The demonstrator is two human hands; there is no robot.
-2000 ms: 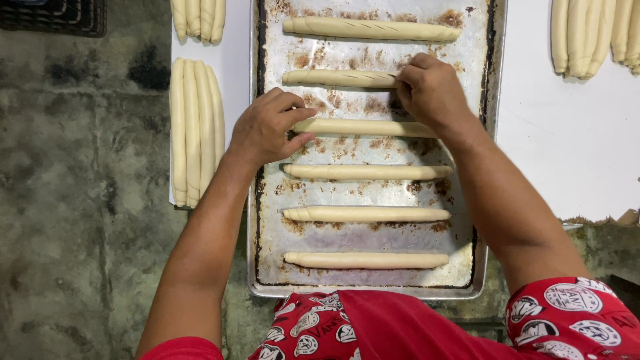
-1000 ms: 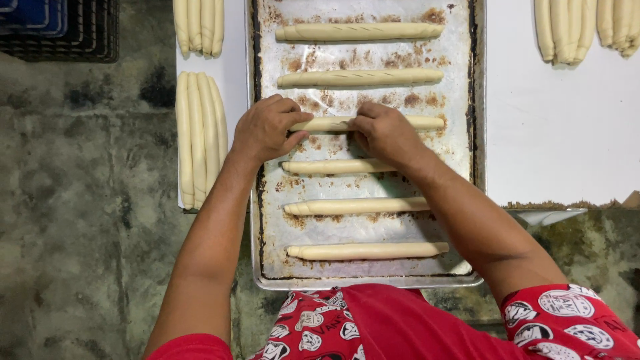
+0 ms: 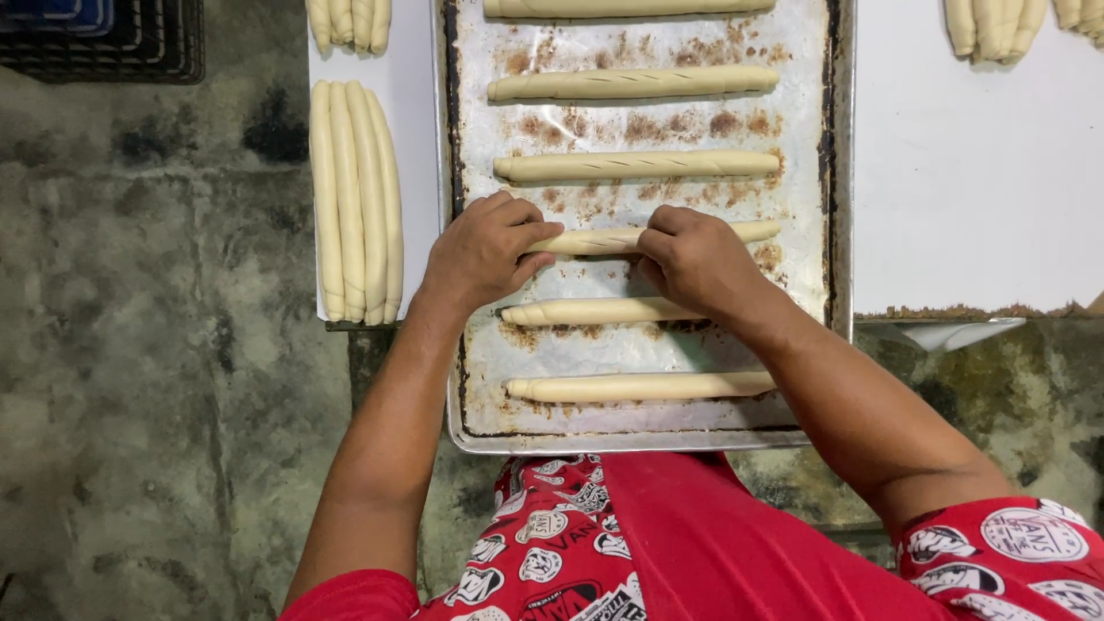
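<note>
On a metal baking tray (image 3: 638, 280) several pale dough sticks lie crosswise in parallel rows. My left hand (image 3: 496, 250) has its thumb and forefinger at the left end of one dough stick (image 3: 586, 241), which bears short slanted cuts near its middle. Over the right half of that stick is my right hand (image 3: 694, 259), fingers bent together; what they may hold is hidden. The dough stick beyond (image 3: 638, 166) shows slanted cuts along its top. Nearer my body, another stick (image 3: 586, 311) is partly under my right hand, and the nearest stick (image 3: 638, 387) looks smooth where visible.
Bundled dough sticks (image 3: 358, 203) lie on the white surface left of the tray, with more bundles (image 3: 996, 26) at the upper right. The white board (image 3: 975, 190) has a ragged front edge. Dark plastic crates (image 3: 103, 43) stand at the upper left on the floor.
Both hands have moved from one dough stick to the one nearer my body. The stick they were on a second ago now lies uncovered, with slanted cuts showing.
</note>
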